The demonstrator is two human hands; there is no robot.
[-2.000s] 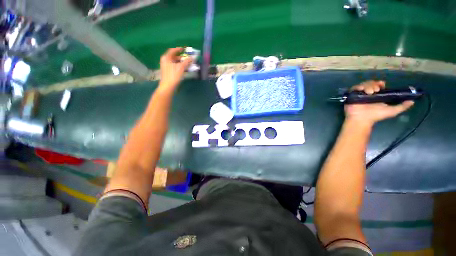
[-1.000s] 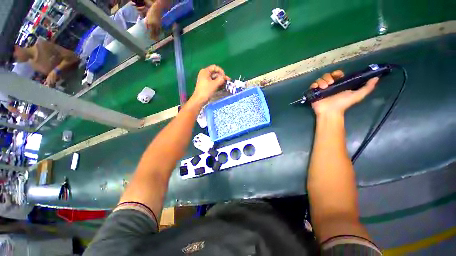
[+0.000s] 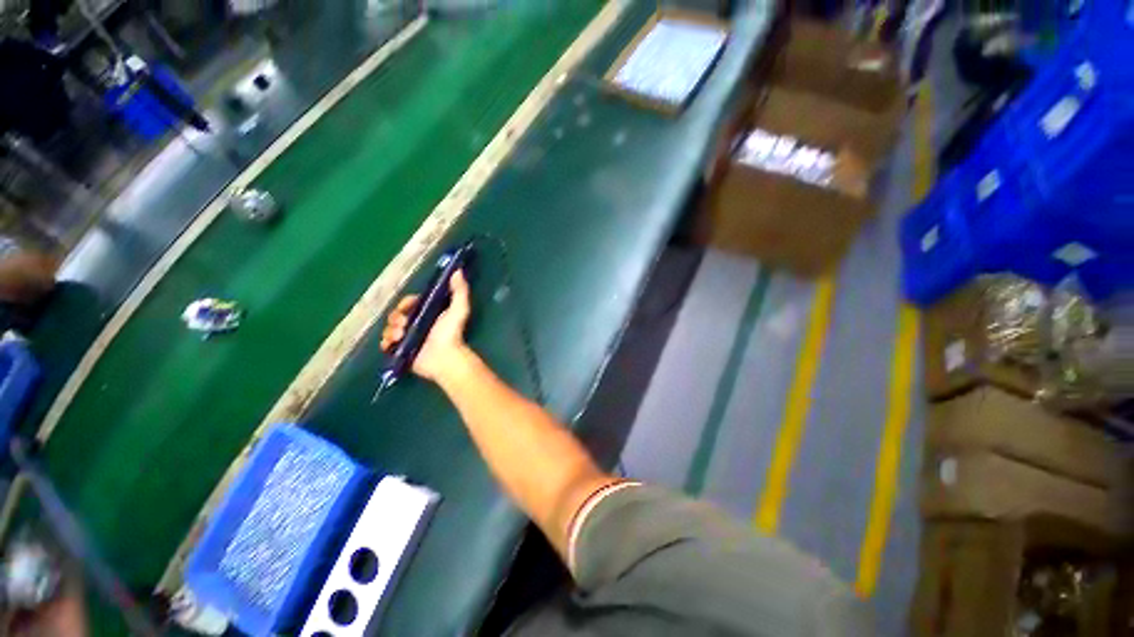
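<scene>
My right hand (image 3: 432, 330) holds the black electric screwdriver (image 3: 427, 311) above the dark green bench, its thin bit pointing down-left. A blurred skin-coloured patch at the lower left edge, cut off by the picture, looks like part of my left hand (image 3: 56, 615). It is beside a blurred whitish unit (image 3: 30, 575); whether it grips it cannot be told. The light-blue bin (image 3: 352, 479) of silvery screws lies at the bottom. The white fixture (image 3: 405, 508) with round dark holes lies right of it, partly cut off.
A white unit (image 3: 212, 316) and another unit (image 3: 254, 205) lie on the green conveyor (image 3: 317, 193). A shallow carton (image 3: 669, 60) stands on the bench's far end. Open cartons (image 3: 796, 174) and stacked blue crates (image 3: 1020, 174) stand right, past the bench edge. A person's arm (image 3: 27, 271) shows far left.
The view has swung right and turned, so bin and fixture now sit at lower left. My right hand still holds the screwdriver. My left hand has shifted to the picture's edge, mostly out of view.
</scene>
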